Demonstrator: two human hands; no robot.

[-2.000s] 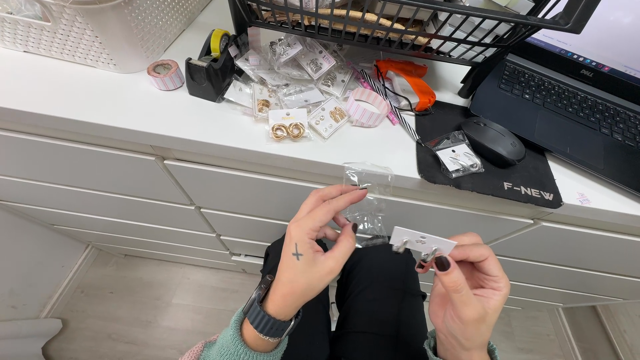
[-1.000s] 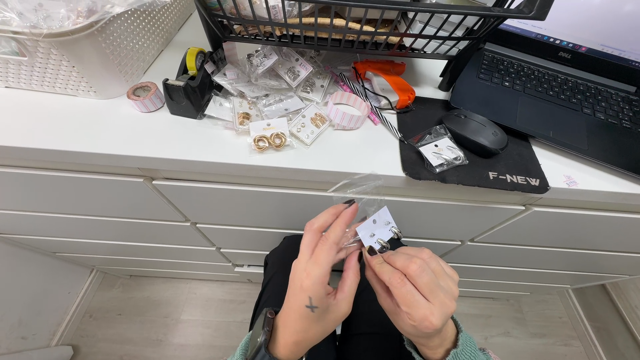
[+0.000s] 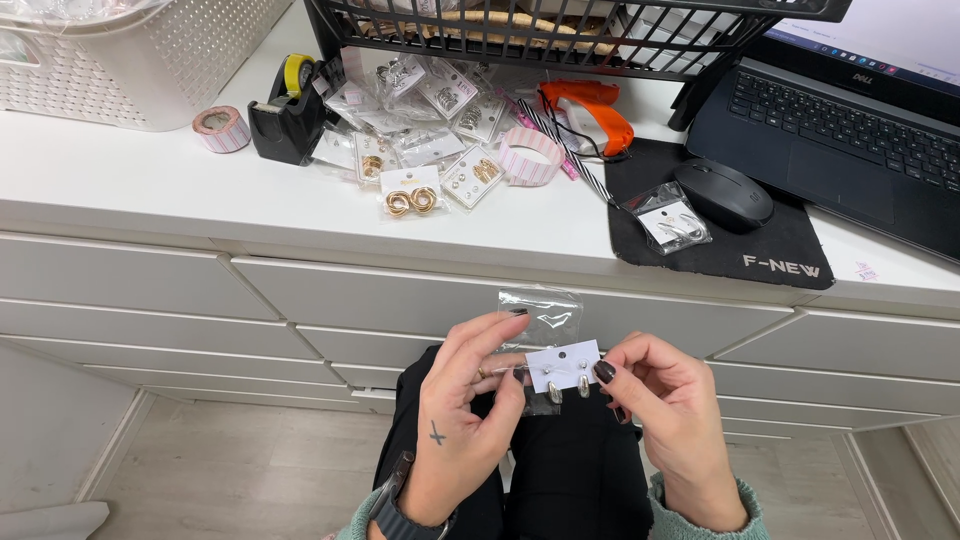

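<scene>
A white earring card (image 3: pixel 564 365) with silver-coloured earrings lies between my hands, above my lap. My right hand (image 3: pixel 667 405) pinches its right edge between thumb and fingers. With my left hand (image 3: pixel 472 405), I hold a clear plastic bag (image 3: pixel 551 319), which extends above and behind the card. The left thumb lies close to the card's left edge; whether it presses on the card cannot be told. One earring (image 3: pixel 584 385) hangs near my right thumb, the other (image 3: pixel 554 392) nearer my left.
On the white desktop (image 3: pixel 112 180) lie a pile of bagged earrings (image 3: pixel 409 200), a black tape dispenser (image 3: pixel 289 112), a striped tape roll (image 3: pixel 221 129) and an orange-handled tool (image 3: pixel 600 112). Another bagged pair (image 3: pixel 671 225) rests on the mouse pad beside a mouse (image 3: pixel 724 195) and laptop (image 3: pixel 840 142). Drawers (image 3: pixel 487 277) are below.
The earring card, tilted and close to my left fingers one second ago, now lies flatter with its front facing up. My right hand has moved to the card's right edge.
</scene>
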